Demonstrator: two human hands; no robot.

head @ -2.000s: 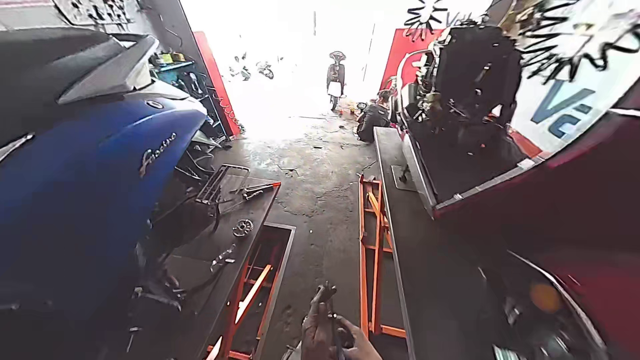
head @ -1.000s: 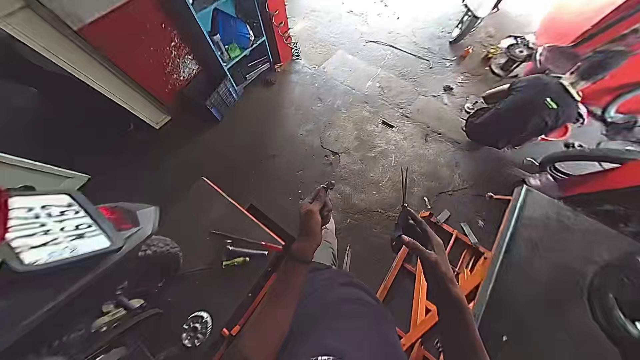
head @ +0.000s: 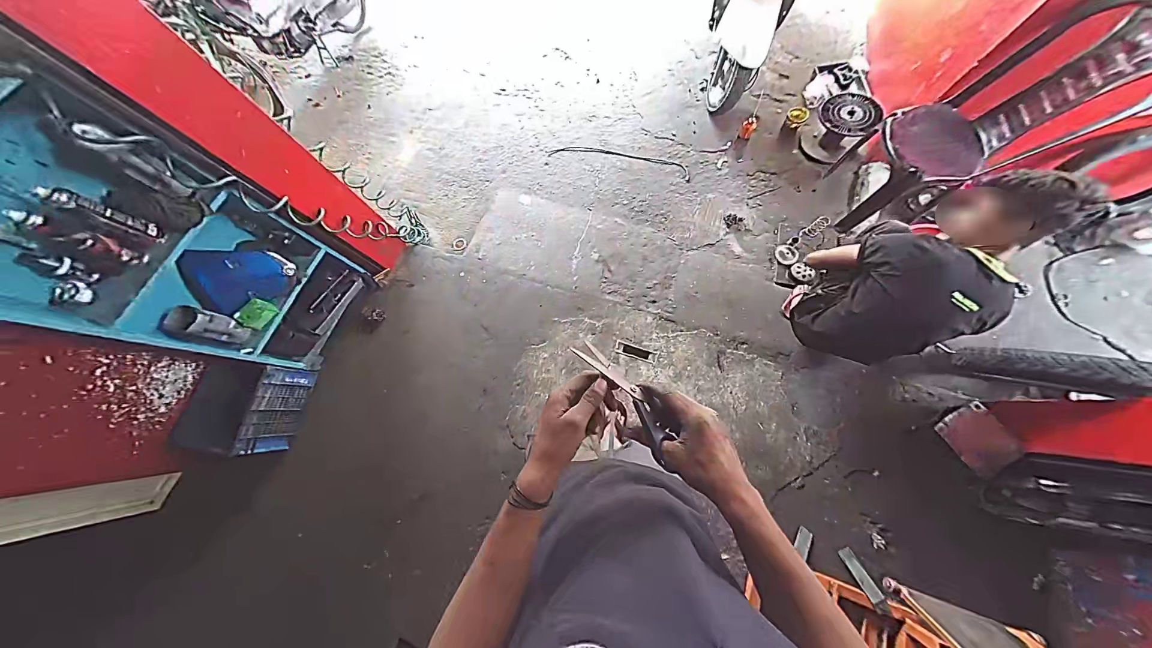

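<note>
A pair of scissors [head: 621,378] with dark handles is in my right hand [head: 693,441], its blades slightly apart and pointing up and to the left. My left hand [head: 573,418] is beside the blades with its fingers closed together, and something small and dark shows at its fingertips, too unclear to name. Both hands are close together in front of my body, above the concrete floor.
At left stands a blue shelf [head: 135,337] with tools, above a blue crate [head: 277,409]. A person [head: 909,288] crouches at right near a chair [head: 936,139] and metal parts. An orange metal frame [head: 841,589] lies at lower right.
The view has swung strongly. My hands, apart one second ago, have come together, with the scissors now across near my left fingers. The blue shelf shows larger at left.
</note>
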